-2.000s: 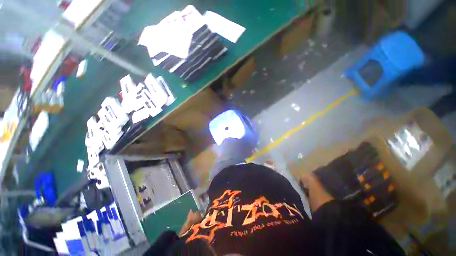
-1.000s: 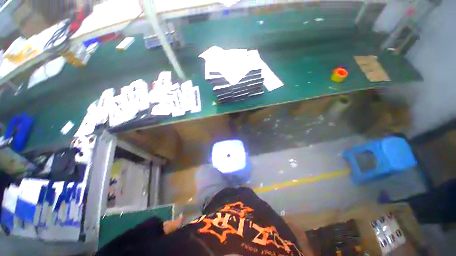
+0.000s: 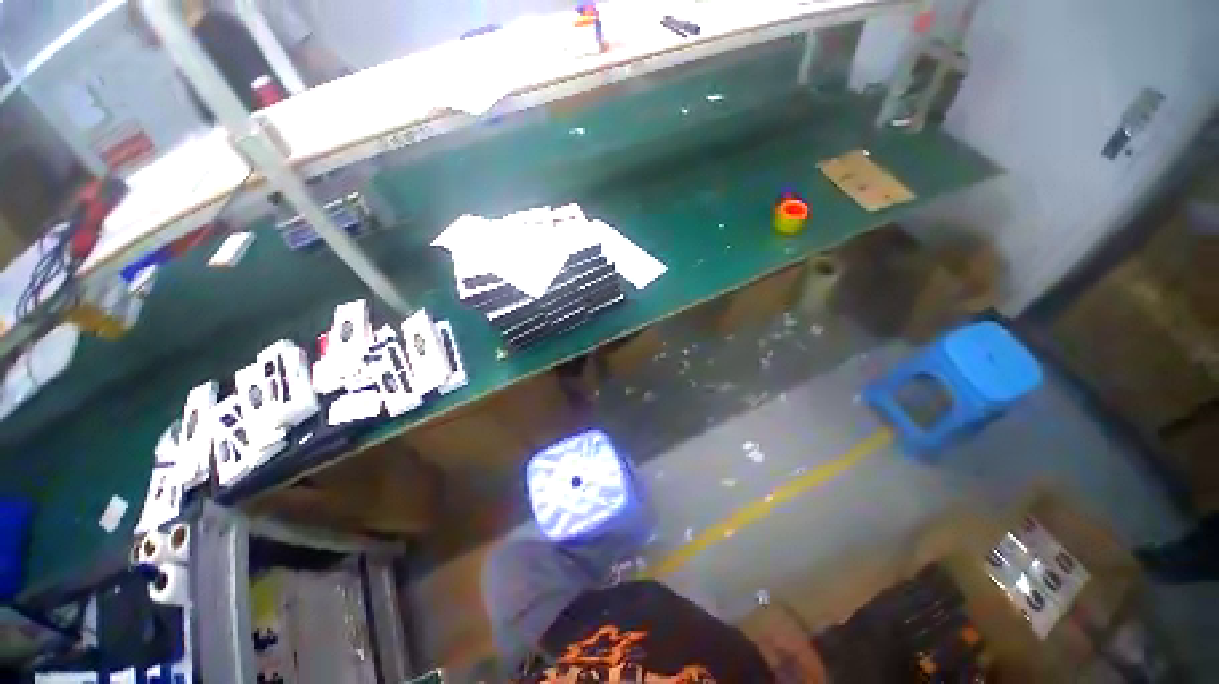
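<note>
A blurred skin-toned part that looks like my right hand (image 3: 789, 644) shows at the bottom edge, beside the dark packs with orange marks (image 3: 909, 621) in an open carton. Its fingers cannot be made out. My left hand is not in view. My dark shirt with orange print (image 3: 628, 655) fills the bottom middle. A small pale blue-white stool (image 3: 578, 484) stands just in front of my legs. White printed boxes (image 3: 1043, 575) lie in a carton at the lower right.
A long green bench (image 3: 709, 254) crosses the view, holding a dark-edged stack under white sheets (image 3: 535, 274), loose white printed pieces (image 3: 274, 388), a tape roll (image 3: 791, 214) and cardboard (image 3: 866, 179). A bright blue stool (image 3: 956, 381) stands right. A metal frame (image 3: 221, 601) is lower left.
The view has turned and lifted, showing more of the shelf above the bench. My left hand, earlier on the small green table, has left the picture. The table is almost out of view.
</note>
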